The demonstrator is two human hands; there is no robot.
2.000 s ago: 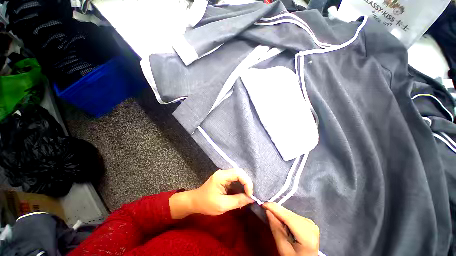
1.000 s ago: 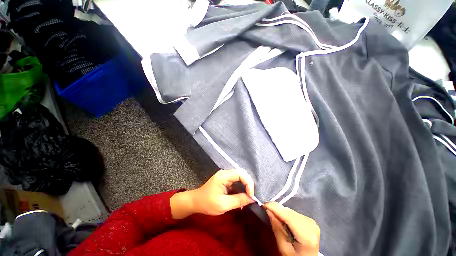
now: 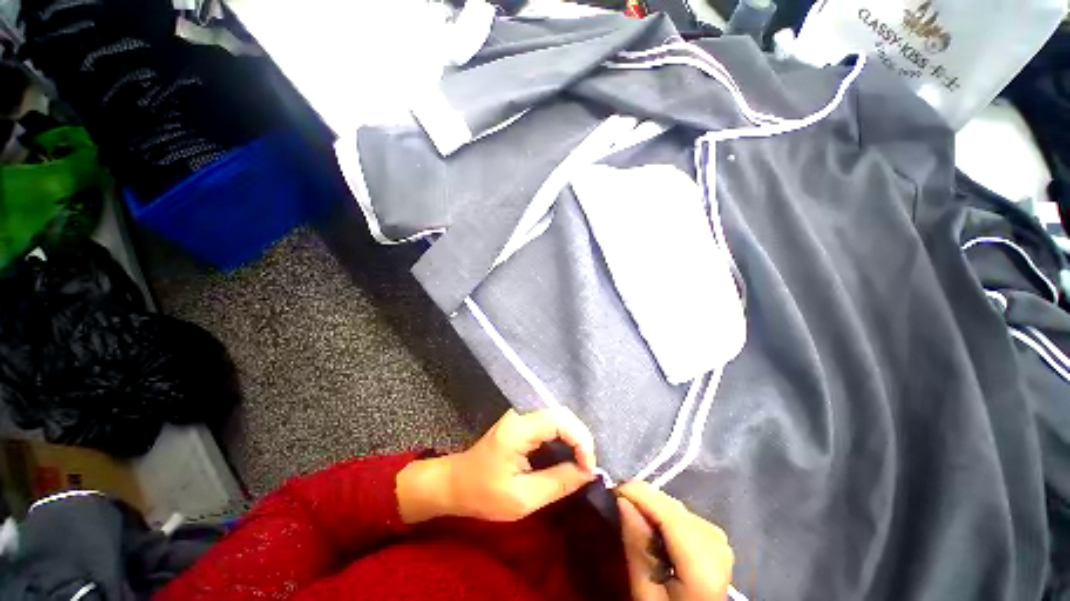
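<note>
A dark-grey garment [image 3: 810, 352] with white piping lies spread over the table and down towards my lap. A plain white panel [image 3: 669, 270] lies on it. My left hand [image 3: 505, 472] pinches the white piping [image 3: 507, 352] at the garment's lower edge between thumb and index finger. My right hand [image 3: 675, 542] pinches the same edge just beside it, the fingertips almost touching. A small dark tool, perhaps snips [image 3: 662, 559], shows partly inside my right hand; its blades are hidden.
A blue bin [image 3: 223, 206] and a black plastic bag [image 3: 88, 352] stand at the left by a speckled floor. The white table [image 3: 340, 59] shows at the top. More grey garments lie at right and lower left. A printed bag [image 3: 939, 47] is at upper right.
My right hand has shifted slightly left and down, its fingers a little more curled. The left hand stays nearly in place on the edge. The garment has barely moved.
</note>
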